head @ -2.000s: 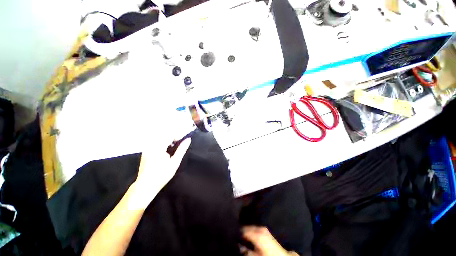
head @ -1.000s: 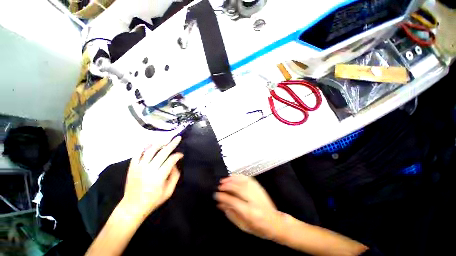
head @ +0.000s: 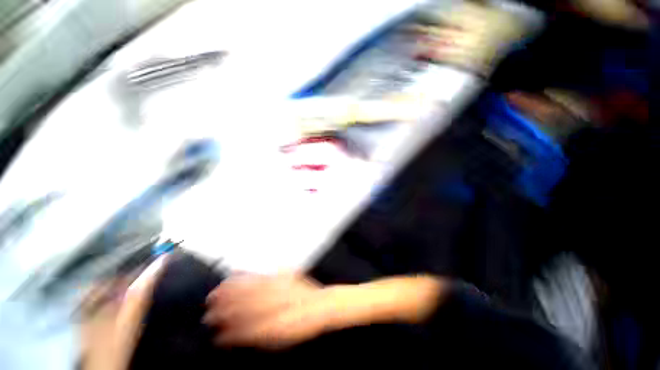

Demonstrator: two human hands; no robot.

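Observation:
The frame is strongly blurred. The black garment piece [head: 174, 307] lies at the lower left, over the table edge, its upper end by the needle area [head: 163, 246] of the white sewing machine. My left hand [head: 119, 311] is at the lower left on the left side of the cloth, cut off by the bottom edge and smeared; its grip does not show. My right hand [head: 264, 309] lies at the right side of the black cloth, fingers pointing left; blur hides whether it pinches the cloth.
Red-handled scissors [head: 312, 167] lie smeared on the white table [head: 253, 217]. A blue stripe and a pale strip run above them. A blue crate [head: 525, 148] stands at the right, with dark cloth [head: 427, 217] below the table edge.
The view has swung right, so the machine and hands appear farther left and lower. My right hand has moved from low on the cloth up to its right edge.

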